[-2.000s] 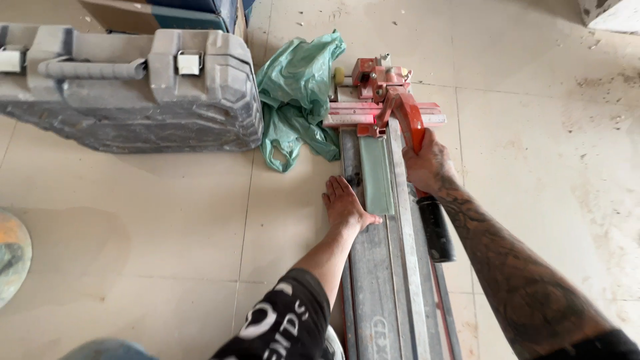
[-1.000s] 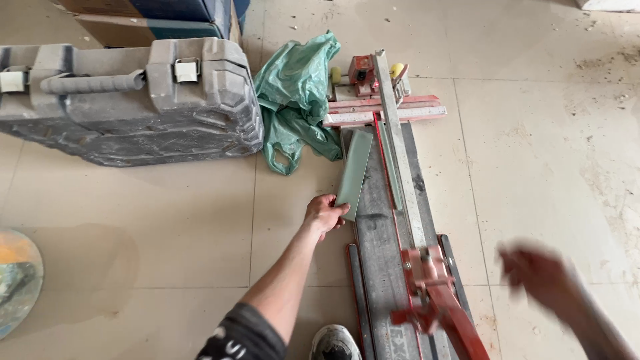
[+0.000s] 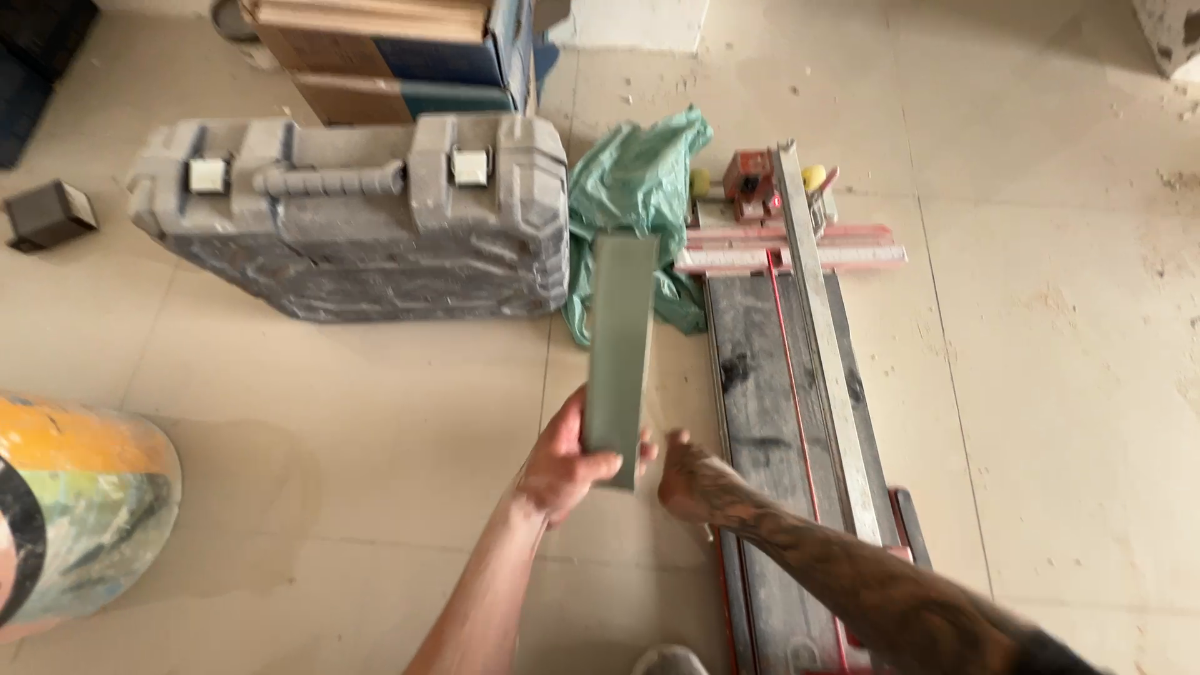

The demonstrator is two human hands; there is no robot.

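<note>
My left hand (image 3: 562, 464) holds a narrow green tile strip (image 3: 619, 347) by its lower end, thumb on its face, in mid-view above the floor. Just right of the strip's lower end is my right hand (image 3: 689, 473), blurred, its fingers bent; whether it grips a small piece cannot be seen. Beneath my right forearm lies a manual tile cutter (image 3: 764, 403), with a metal rail and a red line along its bed. A red and white measuring fence (image 3: 797, 255) crosses its far end.
A dusty grey hard tool case (image 3: 375, 234) stands left of a crumpled green plastic bag (image 3: 628, 178). Cardboard boxes (image 3: 337, 56) are behind the case. A paint-stained bucket (image 3: 94, 506) is at the left edge, a small dark block (image 3: 52, 216) farther back.
My left hand has lifted the green strip off the cutter bed and moved it left. My right hand, on the cutter's handle two seconds ago, has let go and is now near the strip.
</note>
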